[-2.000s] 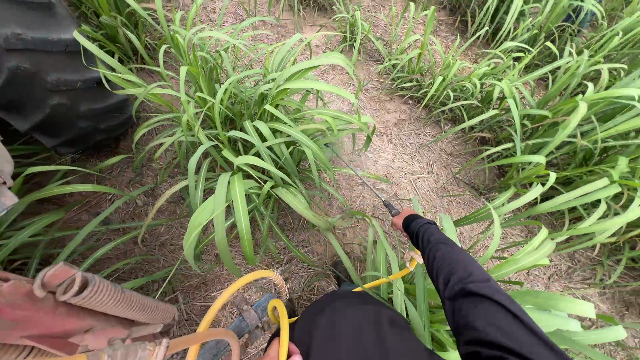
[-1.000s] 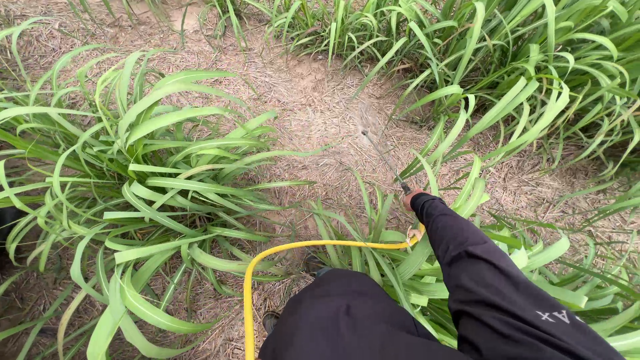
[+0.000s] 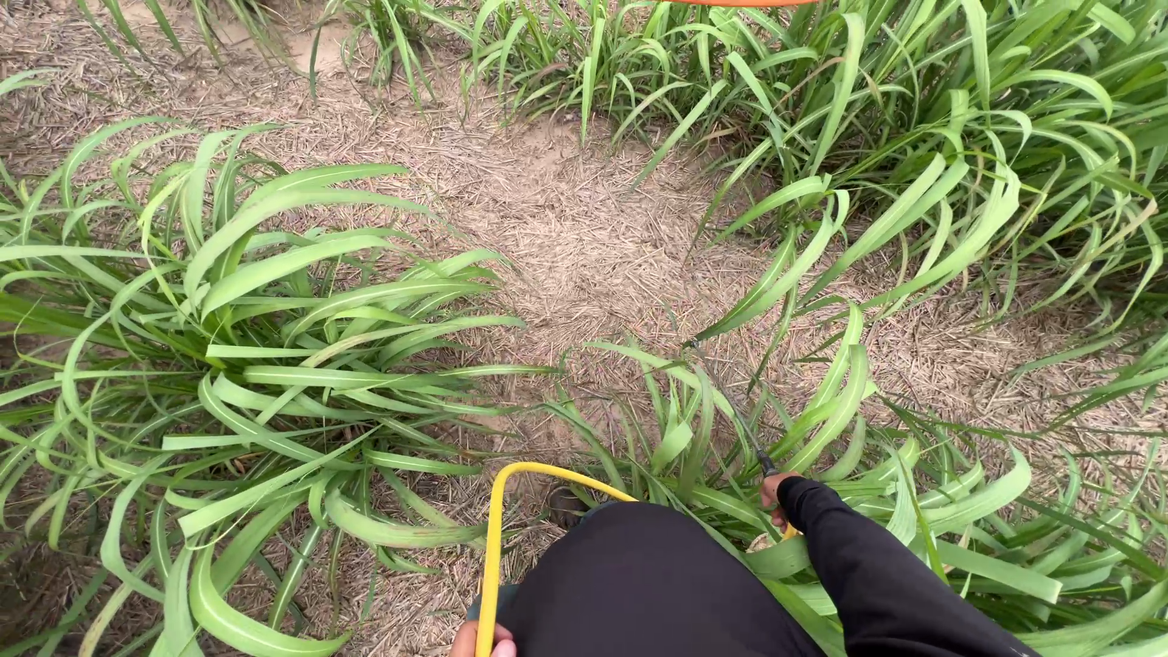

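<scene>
My right hand (image 3: 777, 497), at the end of a black sleeve, grips the dark handle of a thin spray wand (image 3: 744, 424). The wand points up and left among green blades of a grass clump (image 3: 675, 438), its tip over dry straw. A yellow hose (image 3: 547, 470) runs by my right hand, passes behind my dark-clothed torso and bends down to my left hand (image 3: 479, 639) at the bottom edge. My left hand is closed around the hose; only its fingers show. No spray can be made out.
A large clump of broad-bladed grass (image 3: 274, 365) fills the left side. Denser tall grass (image 3: 912, 137) stands at the upper right. Between them lies ground covered with straw (image 3: 593, 246). Part of a shoe (image 3: 566, 506) shows beside my torso. An orange edge (image 3: 739, 2) shows at the top.
The view has moved away from the large tyre and red machine parts seen at the left two seconds ago. My right hand and wand are now lower in the view, among the grass blades.
</scene>
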